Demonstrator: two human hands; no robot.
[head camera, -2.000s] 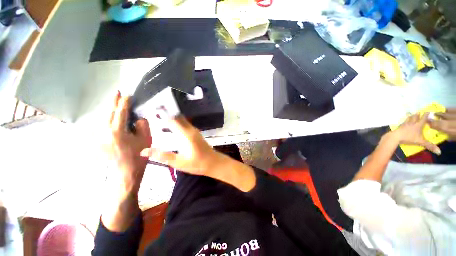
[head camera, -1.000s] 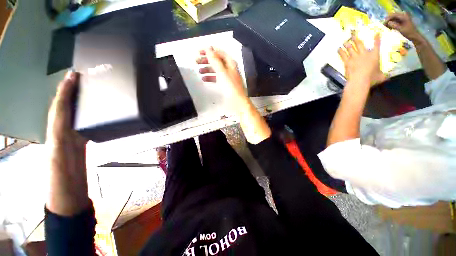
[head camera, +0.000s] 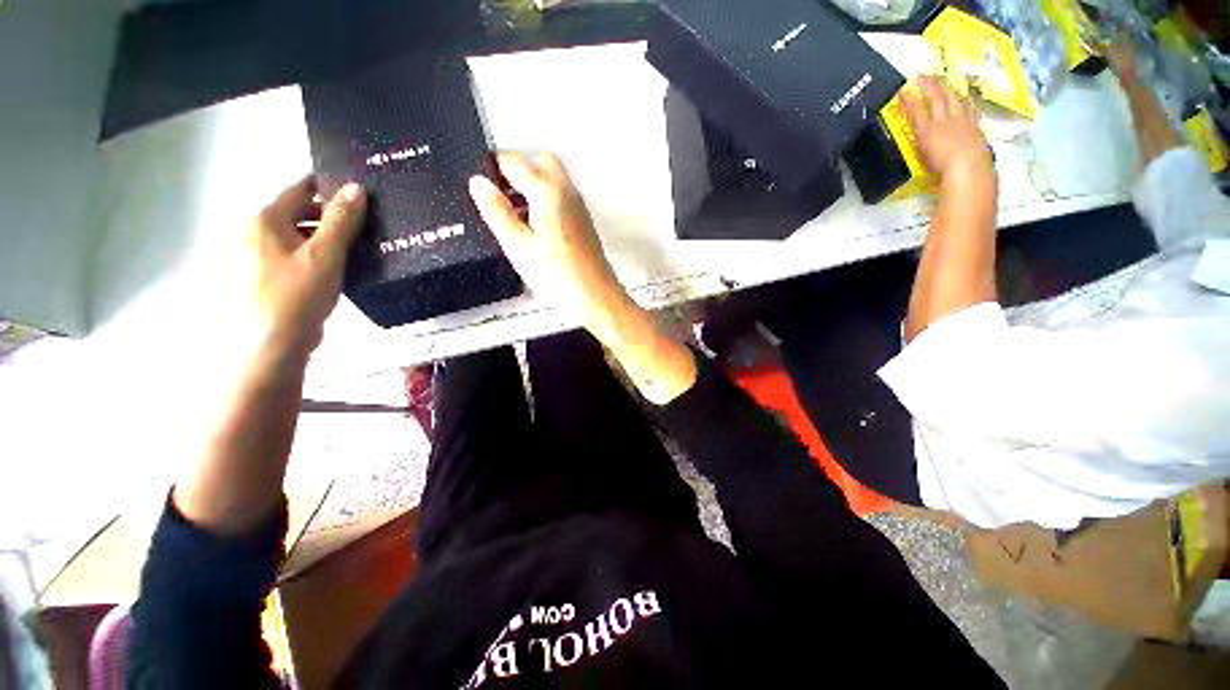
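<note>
A matte black box (head camera: 405, 169) with small white lettering sits on the white table in front of me, its lid on top. My left hand (head camera: 308, 256) holds the box's left side, thumb at the top edge. My right hand (head camera: 550, 229) holds its right side, thumb on the edge. The lid hides the inside of the box. To the right, a second black lid (head camera: 793, 68) lies askew on a black box (head camera: 735, 169), which is partly covered.
A person in a white top (head camera: 1066, 404) sits at the right, one hand (head camera: 951, 135) on a yellow and black box (head camera: 884, 151). More yellow boxes (head camera: 982, 61) and clear plastic lie beyond. A black strip (head camera: 202, 68) runs along the table. Brown cartons (head camera: 354, 593) stand below.
The lid has come from the left onto the open box, covering the tray. My right hand has moved left onto the box. The neighbour's hand has moved to a yellow and black box.
</note>
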